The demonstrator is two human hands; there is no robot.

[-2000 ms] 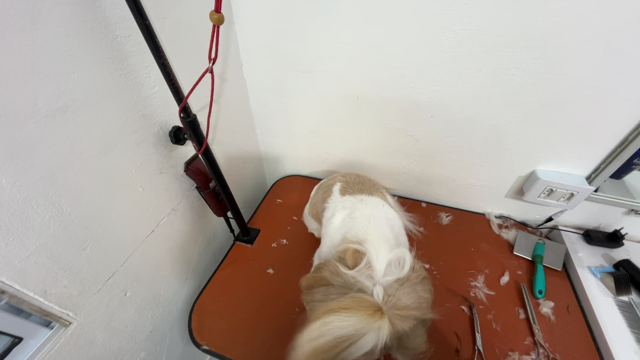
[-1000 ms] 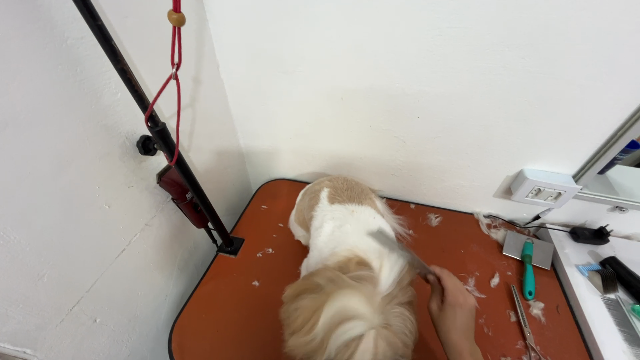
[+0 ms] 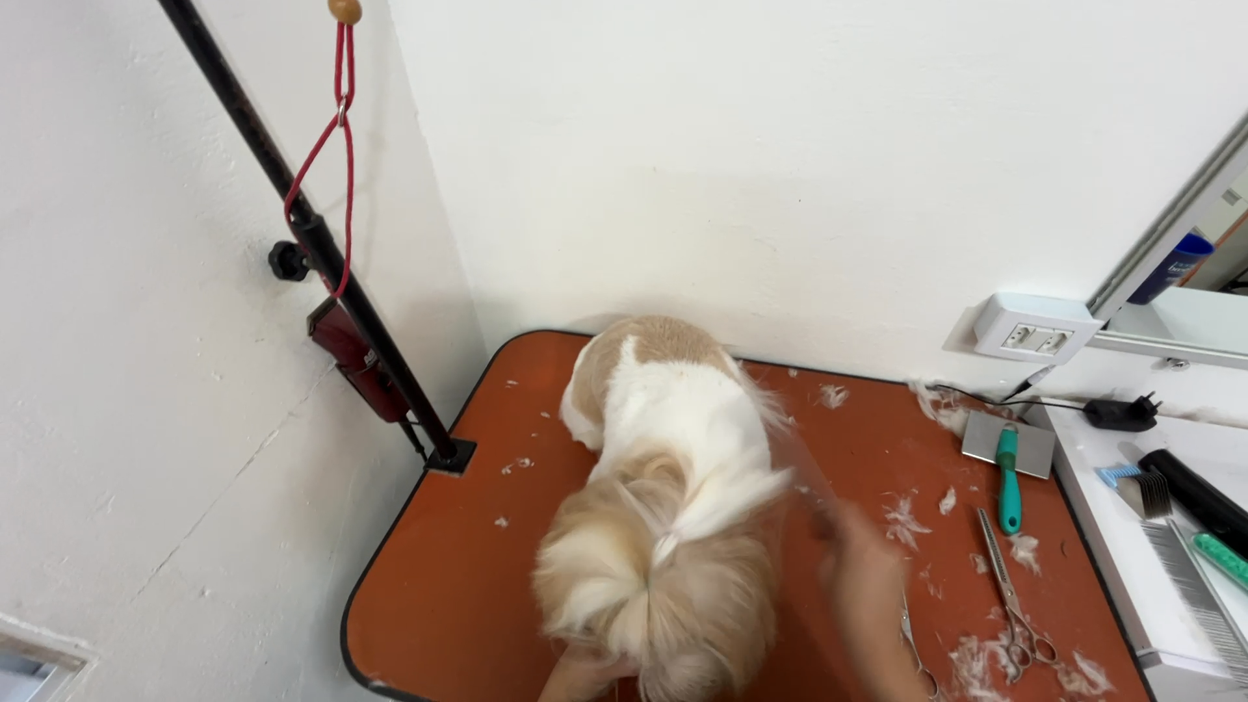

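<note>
A white and tan long-haired dog (image 3: 682, 439) is on the orange-brown grooming table (image 3: 448, 585), its head toward me and its back toward the wall. My left hand (image 3: 585, 673) is at the lower edge of the view, under the dog's head and partly hidden by hair; its fingers are not visible. My right hand (image 3: 863, 575), blurred by motion, is beside the dog's right-hand side in the view. It holds a thin tool, blurred now, which looks like a metal comb. Long white hair sticks out from the dog's neck toward this hand.
Thinning scissors (image 3: 1004, 585), a second pair of scissors (image 3: 912, 639), a green-handled slicker brush (image 3: 1009, 478) and hair tufts lie at right. A white shelf (image 3: 1092, 546) holds combs and a charger. At left stands a black grooming arm (image 3: 361, 302) with a red loop (image 3: 349, 185) and clipper (image 3: 356, 361).
My right hand, out of view at first, came in with the comb on the dog's back and has since moved off to its side. My left hand now shows under the head.
</note>
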